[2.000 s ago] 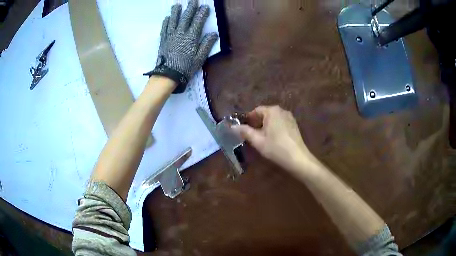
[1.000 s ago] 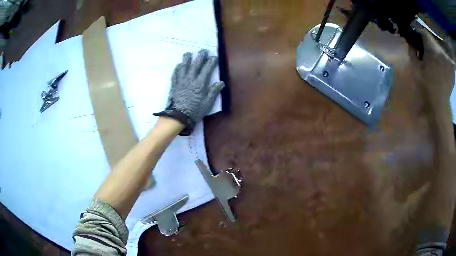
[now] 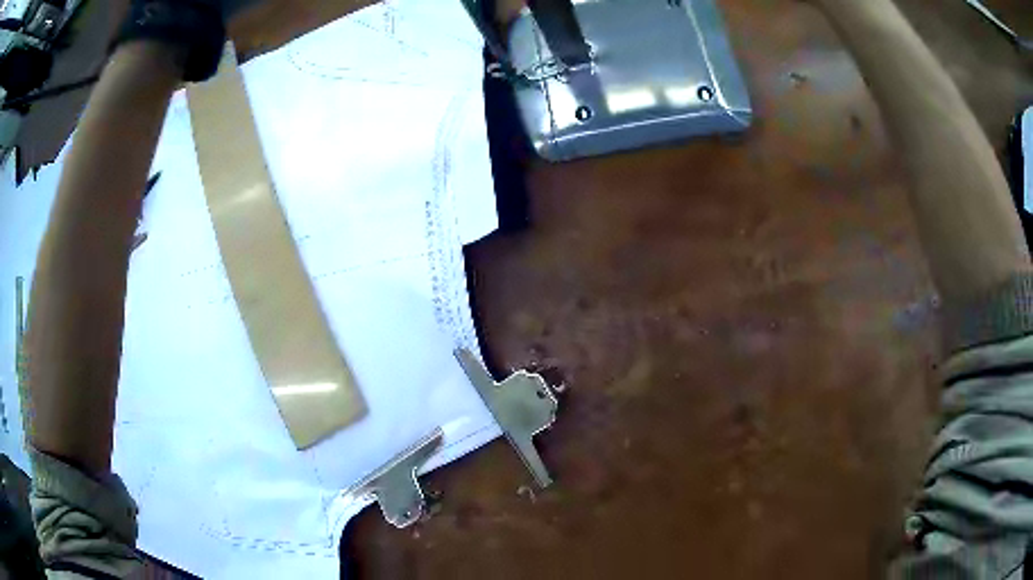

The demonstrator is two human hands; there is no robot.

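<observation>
The silver base plate of the cutting machine lies at the top centre, its left end at the dark edge of the fabric lay. The dark upright rises from it and is cut off above. A white paper marker covers the lay. Two silver clamps grip its lower right: one clamp at the corner, another clamp on the lower edge. My left hand is beyond the top edge; only its forearm and dark wrist strap show at upper left. My right hand is beyond the top edge; its forearm shows at right.
A long tan strip lies on the marker. A dark object, mostly hidden behind my left forearm, shows on the paper. The brown table extends to the right. Dark and metallic items are at the far upper left.
The machine base has moved left to the lay's edge and turned. My left hand has left the paper, up and left out of view. My right hand let go of the corner clamp and went up out of view.
</observation>
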